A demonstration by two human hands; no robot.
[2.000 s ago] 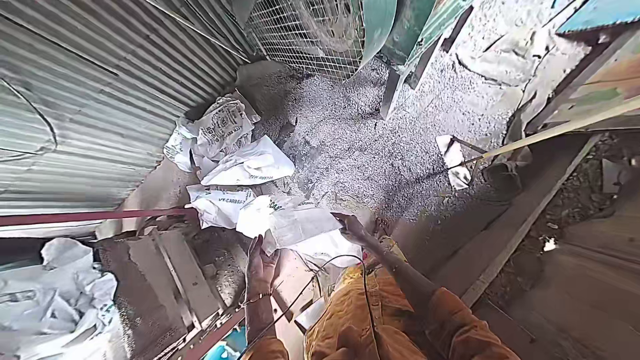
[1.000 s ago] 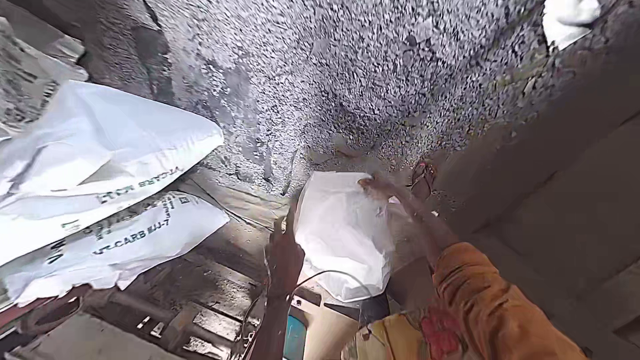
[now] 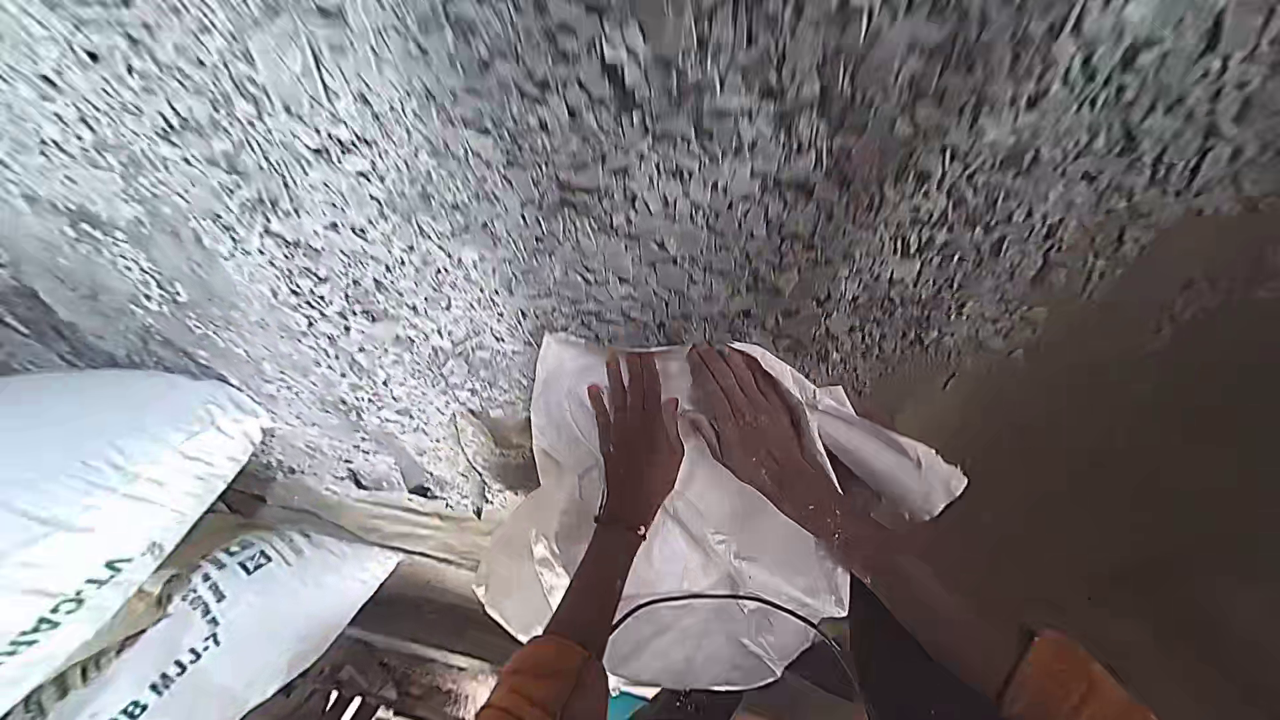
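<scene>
A white plastic sack [image 3: 720,560] lies spread out at the lower middle, its top edge against a heap of grey chips [image 3: 640,200]. My left hand [image 3: 635,430] rests flat on the sack's upper left part, fingers apart and pointing at the heap. Just right of it, my right hand [image 3: 755,430] lies palm down on the sack, its fingertips at the top edge. Neither hand grips anything that I can see. A fold of the sack sticks out to the right, beyond my right hand. A thin black cord curves over the sack's lower part.
Two white printed sacks, an upper one [image 3: 90,500] and a lower one [image 3: 240,630], lie at the lower left. A wooden beam [image 3: 400,525] runs between them and the spread sack. Brown ground [image 3: 1120,450] in shadow is at the right.
My hands were at the sides of the sack a second ago; now both lie flat on top of it. The view has come much closer to the heap.
</scene>
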